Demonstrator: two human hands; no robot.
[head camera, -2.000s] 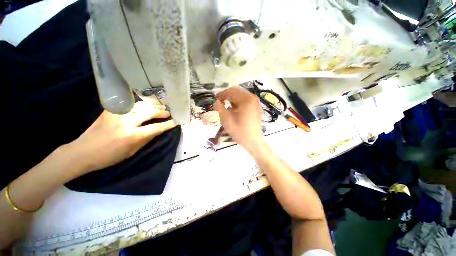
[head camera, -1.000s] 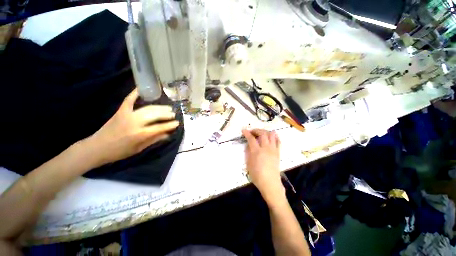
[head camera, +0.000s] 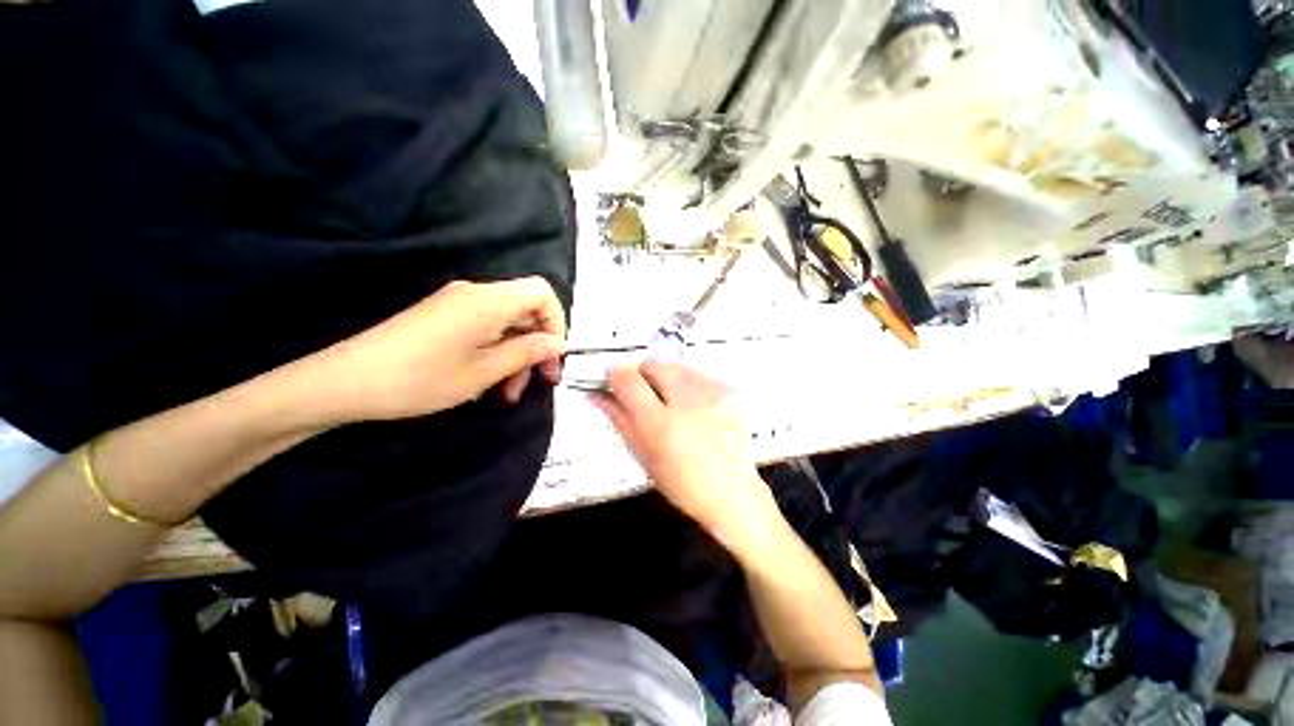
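Note:
A large black cloth garment (head camera: 327, 185) covers the left of the table and hangs over its front edge. My left hand (head camera: 490, 341) lies on the cloth and pinches its right edge between thumb and fingers. My right hand (head camera: 678, 419) is just right of that edge, low over the table, with its fingertips on a slim grey tool, likely thread snips (head camera: 585, 384), pointing at the cloth. The sewing machine head (head camera: 993, 128) stands behind, its needle area (head camera: 695, 149) beyond the cloth edge.
Black-handled scissors (head camera: 827, 255), a dark screwdriver (head camera: 904, 277) and an orange-tipped tool (head camera: 894, 319) lie beside the machine. A small metal piece with a pale end (head camera: 673, 332) lies on the white table (head camera: 795, 383). A black heap with tags (head camera: 1022, 567) is below right. A bin (head camera: 355, 645) is below left.
The cloth has moved from under the machine toward me and now hangs over the front edge. My left hand has shifted right to the cloth's edge, and my right hand has moved left beside it.

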